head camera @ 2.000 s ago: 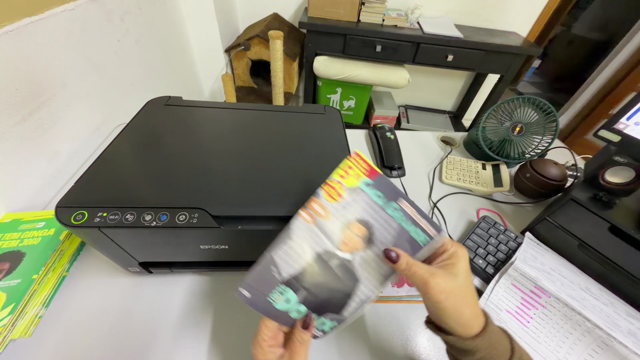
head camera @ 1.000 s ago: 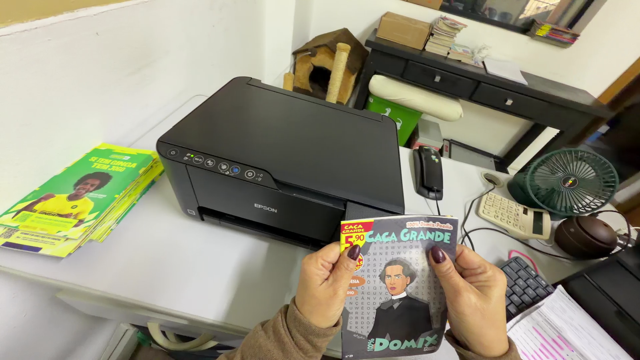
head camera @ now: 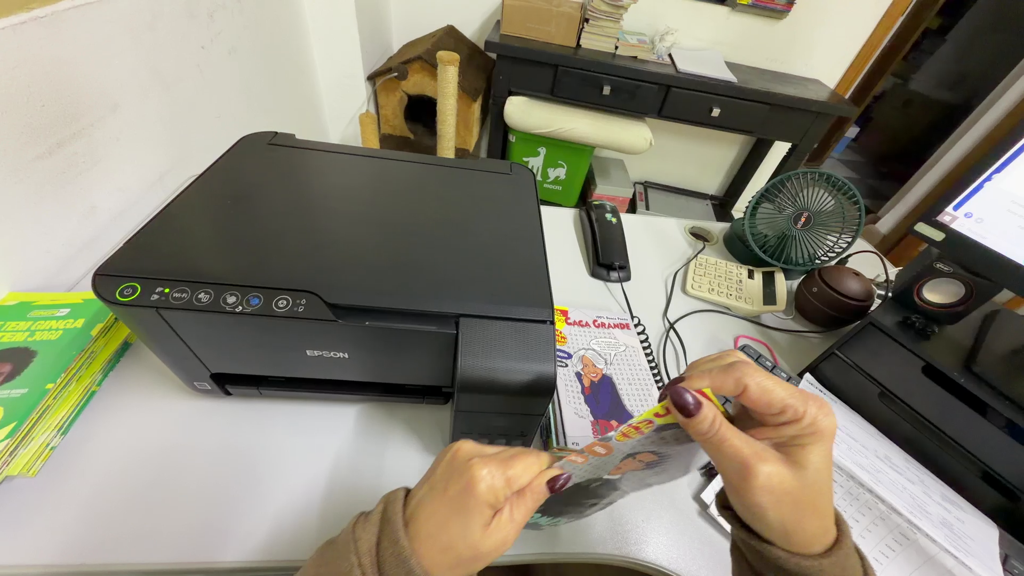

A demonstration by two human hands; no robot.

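Note:
A thin puzzle magazine [head camera: 612, 472] with a grey cover is held between my two hands, tilted and seen at a steep angle over the desk. My left hand [head camera: 480, 500] pinches its left edge between thumb and fingers. My right hand [head camera: 756, 436] grips the yellow-and-red corner at its upper right. Just behind it, a pile of puzzle magazines [head camera: 600, 376] lies against the printer's right side, the top cover showing a white-haired cartoon figure in blue. The black Epson printer [head camera: 344, 232] has its lid down and a lit green power button.
Green-and-yellow magazines [head camera: 48, 360] are stacked at the far left. Behind the pile lies a black telephone handset [head camera: 606, 240] with a coiled cord. At right are a calculator [head camera: 732, 284], a green fan [head camera: 800, 220], a brown round device [head camera: 834, 296], a keyboard and printed sheets [head camera: 896, 480].
The magazine's cover faced the camera one second ago; now it is turned and tilted steeply. The view has swung, and the magazine pile beside the printer now shows.

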